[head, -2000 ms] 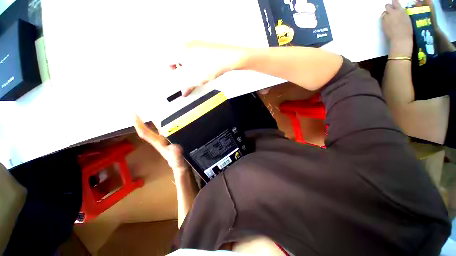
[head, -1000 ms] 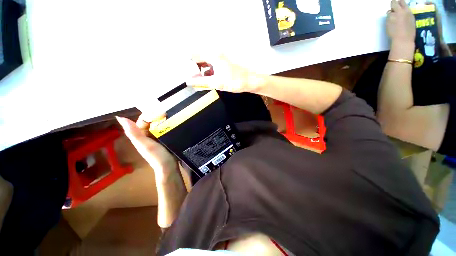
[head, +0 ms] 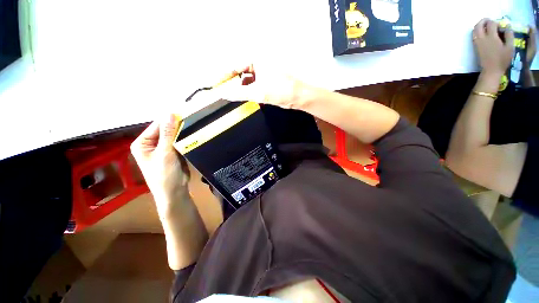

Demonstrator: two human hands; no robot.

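Observation:
A black outer box (head: 233, 157) with yellow edging, small text and white barcode labels is held over the lap against the dark shirt. Its open end faces the table. A thin black plastic hanger (head: 198, 93) sticks up beyond the open end. My left hand (head: 158, 155) grips the box's left side at the open end, fingers on the flap edge. My right hand (head: 260, 89) is at the right of the open end, fingers on the top flap. The overexposed light hides the fingertips and the flap details.
A closed printed box (head: 373, 26) lies on the white table (head: 148, 53) at the back right. Another worker's hand (head: 494, 47) holds a similar box at the far right. Red stools (head: 106, 183) and brown cartons (head: 118, 260) are below. A dark box (head: 9, 32) is at the far left.
My left hand has moved up from the box's side to grip its open end. My right hand has closed onto the flap, which now leans over the opening. The view has shifted slightly.

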